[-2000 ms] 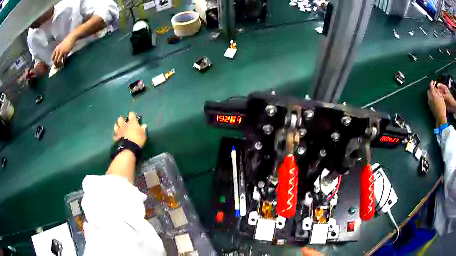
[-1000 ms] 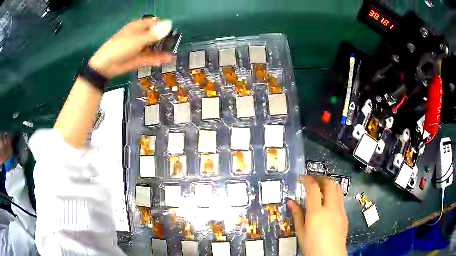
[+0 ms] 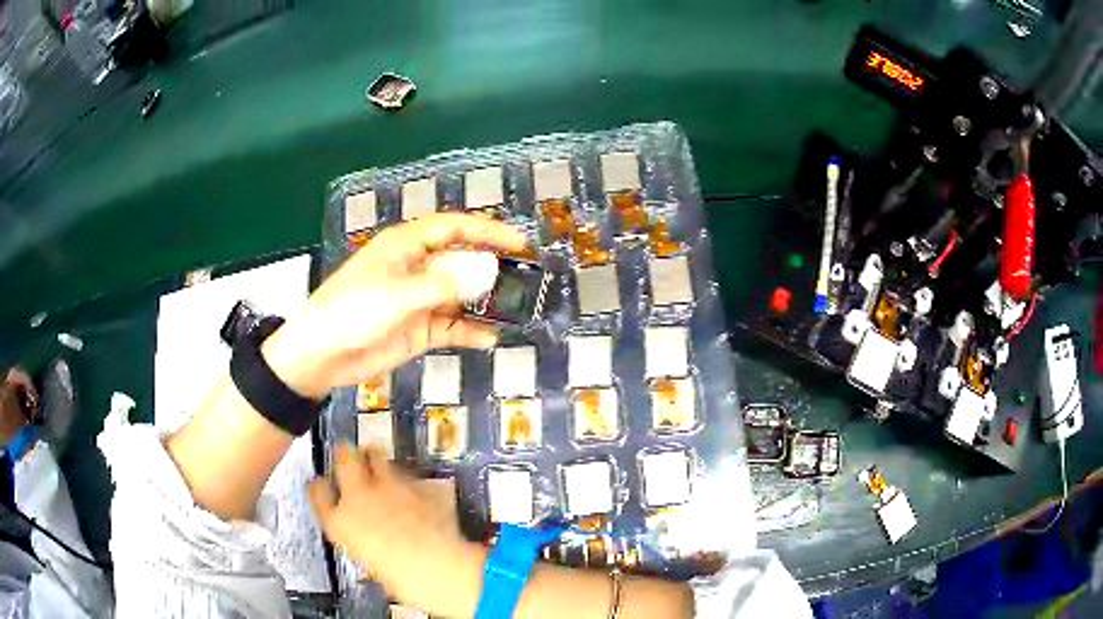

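My left hand (image 3: 387, 296), with a black wristband and something white at a fingertip, holds a small dark watch housing (image 3: 514, 294) with a metallic rim above the blister tray (image 3: 714, 423). The tray holds rows of pale display modules (image 3: 598, 290) with orange-brown flex tails. My right hand (image 3: 393, 520), with a blue wristband, reaches across the tray's lower part to its left side. Its fingers are bent over the left column, and whether they hold anything cannot be seen.
A paper sheet (image 3: 188, 351) with a dark part (image 3: 240, 320) lies left of the tray. A housing (image 3: 390, 88) lies beyond. Two housings (image 3: 813, 453), a loose module (image 3: 895, 514), the black fixture with its red handle (image 3: 1018, 236) and a power strip (image 3: 1061, 381) are at right.
My left hand has moved right and nearer, over the tray, with the dark housing in it. My right hand has crossed from the tray's right edge to its left side.
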